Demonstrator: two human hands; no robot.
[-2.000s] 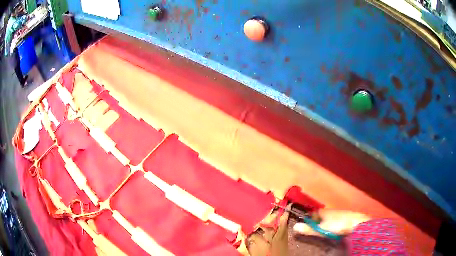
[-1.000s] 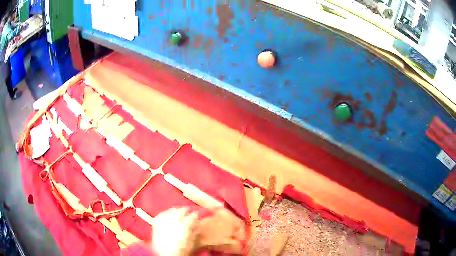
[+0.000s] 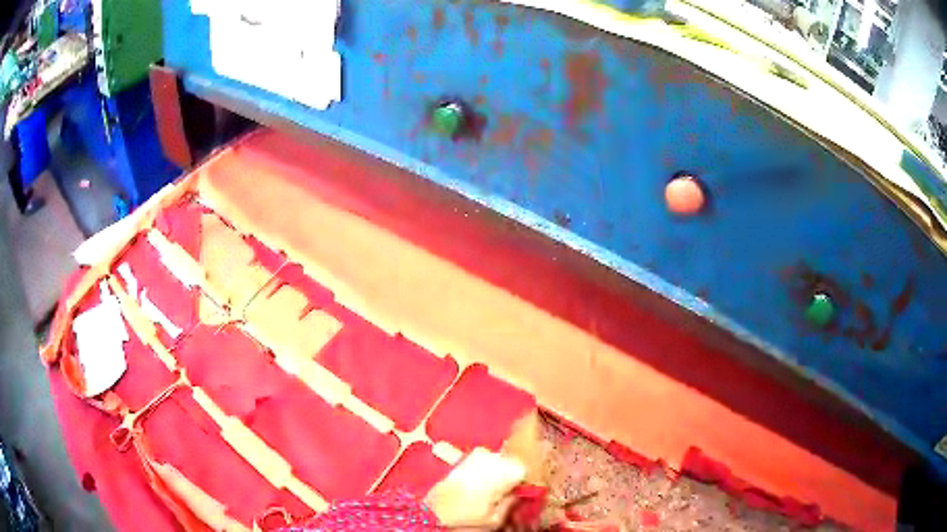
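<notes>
The wide layered red-orange sheet (image 3: 415, 272) lies on the press bed. On its near side, red offcuts (image 3: 244, 400) joined by narrow orange strips form a loose grid with a flat tan piece (image 3: 296, 324) among them. My left hand (image 3: 480, 488) is blurred at the bottom centre, its pink-red knit sleeve (image 3: 369, 513) below left. It is at the offcuts' right end, beside a tan piece (image 3: 526, 449); its grip is unclear. My right hand is not in view. The teal-handled tool seen earlier does not show.
Pitted brown bed pad (image 3: 633, 488) shows at lower right. Above is the rusty blue press beam (image 3: 540, 114) with green and orange knobs (image 3: 685, 194) and white paper (image 3: 275, 52). White scraps (image 3: 102, 348) lie at left. A blue and green machine (image 3: 130, 135) stands beyond.
My right hand with the teal-handled tool has left the view. My left hand came in and moved right along the offcuts. More bed pad is uncovered at lower right. The view has shifted.
</notes>
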